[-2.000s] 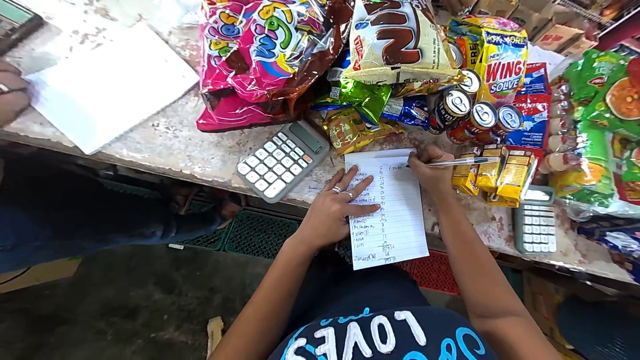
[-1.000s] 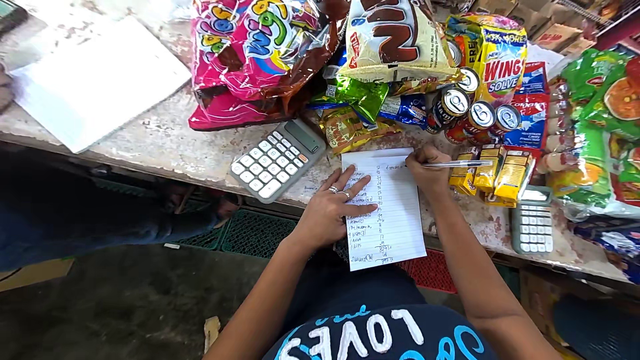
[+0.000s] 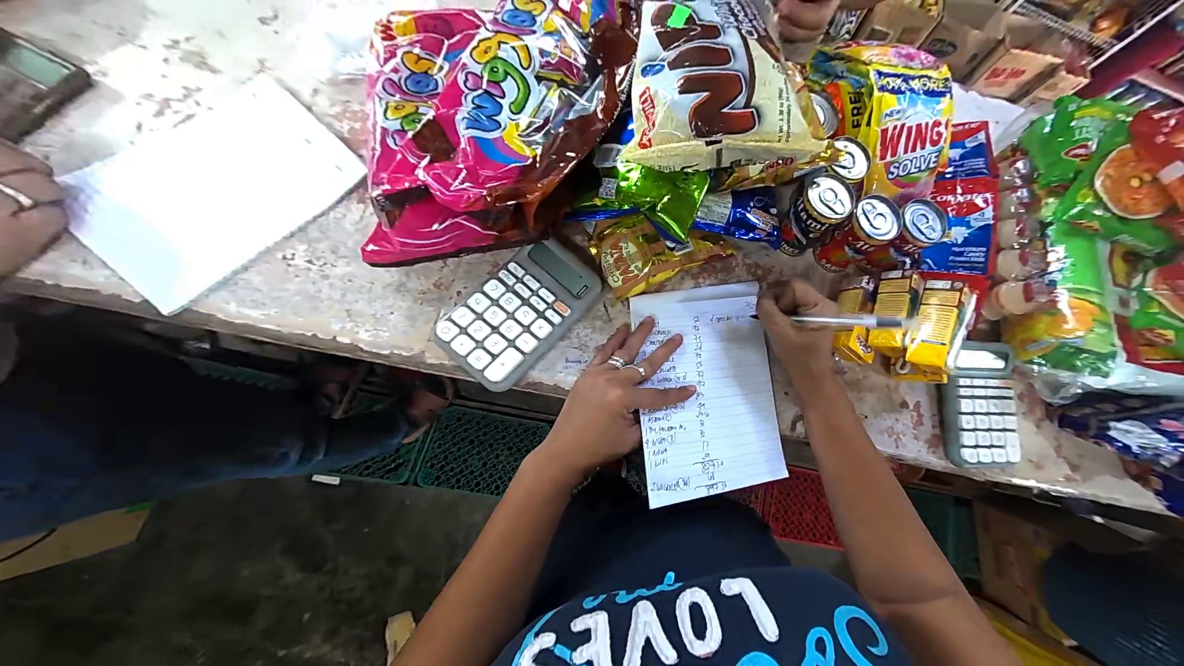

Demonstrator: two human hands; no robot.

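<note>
A lined paper pad (image 3: 717, 407) with handwriting lies at the counter's front edge, its lower part over the edge. My left hand (image 3: 606, 402), with rings, rests on the pad's left side, fingers spread. In my right hand (image 3: 797, 324) is a pen (image 3: 846, 321), its tip at the pad's upper right. Left of the pad lies a grey calculator (image 3: 518, 314). Snack packs (image 3: 647, 254), drink cans (image 3: 874, 220) and small yellow boxes (image 3: 902, 319) lie beyond and to the right. A second calculator (image 3: 982, 407) is at the right.
Large pink snack bags (image 3: 481, 129), a cream snack bag (image 3: 712, 83) and a detergent pack (image 3: 911, 125) crowd the stone counter (image 3: 305, 287). At left, another person's hand (image 3: 28, 203) touches white paper (image 3: 217, 190). Green packs (image 3: 1064, 250) lie far right. Another hand (image 3: 805, 14) shows at the top.
A hand has come into view at the top, by the cream bag. My hands keep nearly the same place on the pad.
</note>
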